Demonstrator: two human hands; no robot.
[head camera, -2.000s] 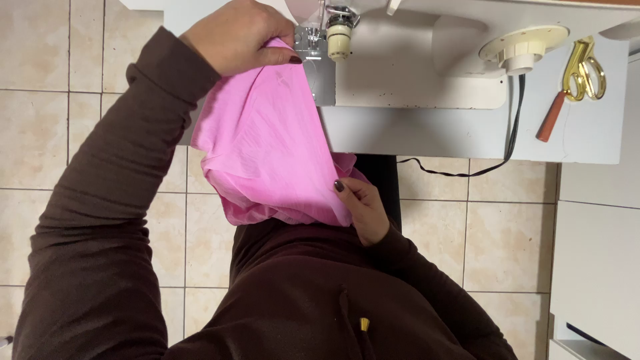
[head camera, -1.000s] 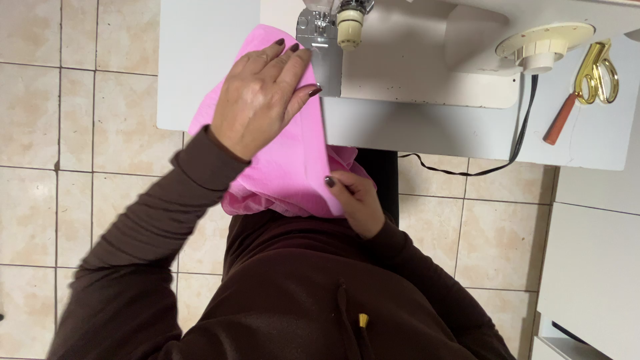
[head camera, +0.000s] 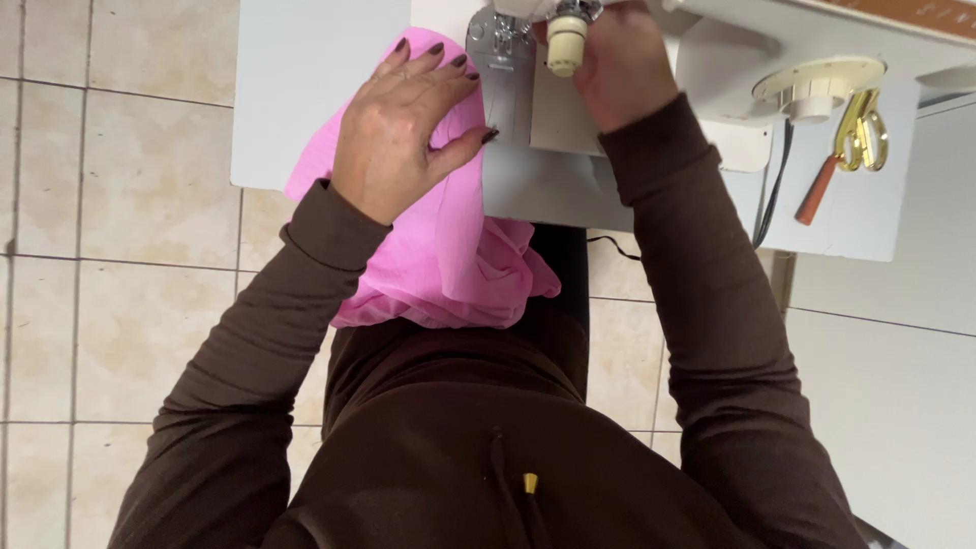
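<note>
Pink fabric (head camera: 457, 252) lies over the edge of the white sewing table and hangs down to my lap. My left hand (head camera: 404, 126) rests on it palm down, fingers spread a little and the thumb reaching past its right edge. Just right of the cloth are the metal needle plate (head camera: 507, 99) and the presser foot (head camera: 507, 34) of a sewing machine. My right hand (head camera: 629, 65) is up behind the machine's cream dial (head camera: 566, 46); its fingers are blurred and partly hidden, so what they touch cannot be told.
Gold-handled scissors (head camera: 862, 137) and a seam ripper-like tool with an orange-brown handle (head camera: 816, 191) lie on the table's right side. A black cable (head camera: 776, 183) runs down near them. The machine's large cream handwheel or dial (head camera: 812, 95) juts out above. A white cabinet (head camera: 877, 366) stands at the right.
My right hand has let go of the fabric's lower edge and moved up to the machine head. My left hand stays on the upper part of the cloth.
</note>
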